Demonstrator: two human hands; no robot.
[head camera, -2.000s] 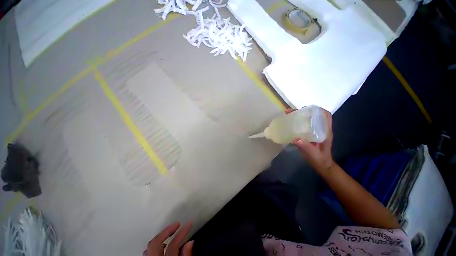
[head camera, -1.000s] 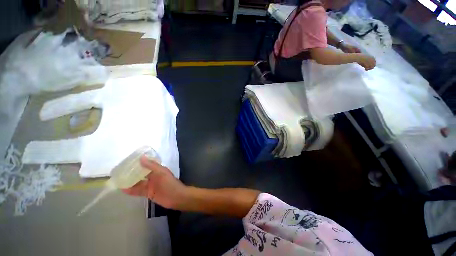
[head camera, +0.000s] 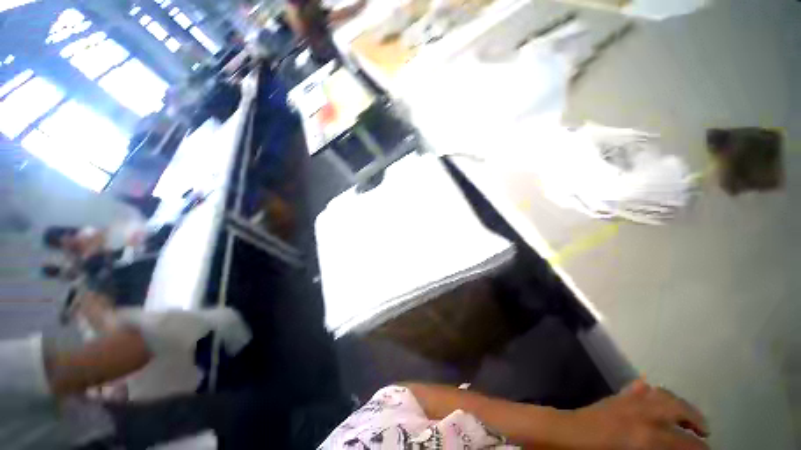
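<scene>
My left hand (head camera: 648, 420) is blurred at the bottom right, on the edge of the grey table (head camera: 746, 299). Its fingers look curled, and I cannot tell if anything is under them. My right hand and the bottle are not in view. A looped bundle of white strips (head camera: 628, 173) lies on the table. A crumpled dark brown rag (head camera: 746, 160) lies to its right. Yellow tape (head camera: 587, 243) crosses the table below the bundle. White cloth (head camera: 501, 97) lies farther up the table, washed out by light.
A thick stack of white panels (head camera: 408, 242) sits low in the aisle beside the table, with a metal-legged stand (head camera: 364, 145) behind it. Another person's arm (head camera: 97, 356) shows at the left, by another long table (head camera: 189, 255). More people are blurred farther back.
The view has swung from the right-hand stack and aisle to the left side of the table. My right hand with the bottle has left the picture; my left hand has come in.
</scene>
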